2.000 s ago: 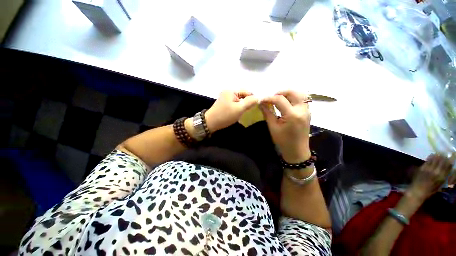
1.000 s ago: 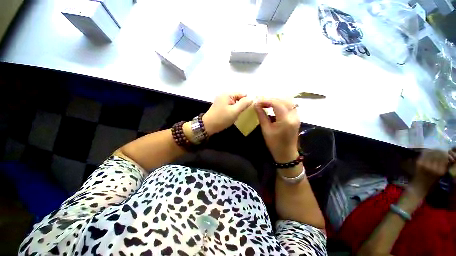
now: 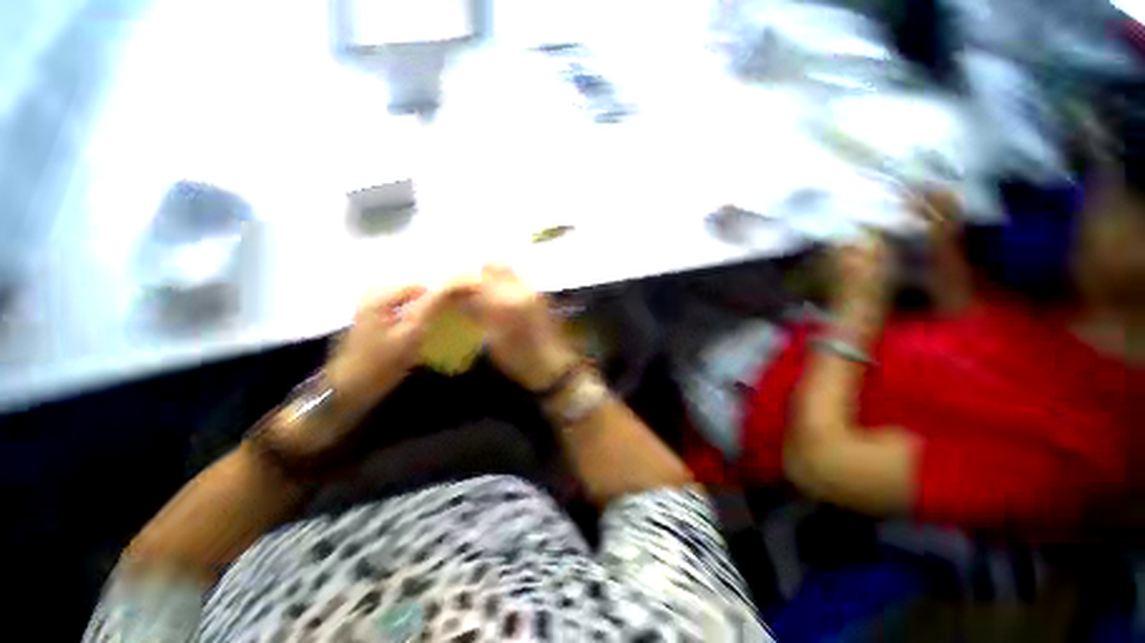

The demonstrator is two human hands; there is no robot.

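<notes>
The frame is blurred. A flat yellow piece, which looks like a sticker sheet (image 3: 452, 342), hangs between my hands at the table's front edge. My left hand (image 3: 392, 329) holds its left side with the fingertips. My right hand (image 3: 512, 322) is at its upper right, with fingers closed on it. Both hands' fingertips are close together at the sheet's top edge. Whether a sticker is between them cannot be told.
White boxes stand on the white table (image 3: 295, 295): an open one (image 3: 195, 245) at left, a small one (image 3: 381, 207) ahead. A yellow strip (image 3: 553, 234) lies beyond my hands. Dark cables (image 3: 593, 88) lie farther back. A person in red (image 3: 992, 408) works at right, near clear plastic.
The view has swung to the right, so the boxes and my hands appear farther left and more of the person in red shows. Both hands still hold the yellow sheet.
</notes>
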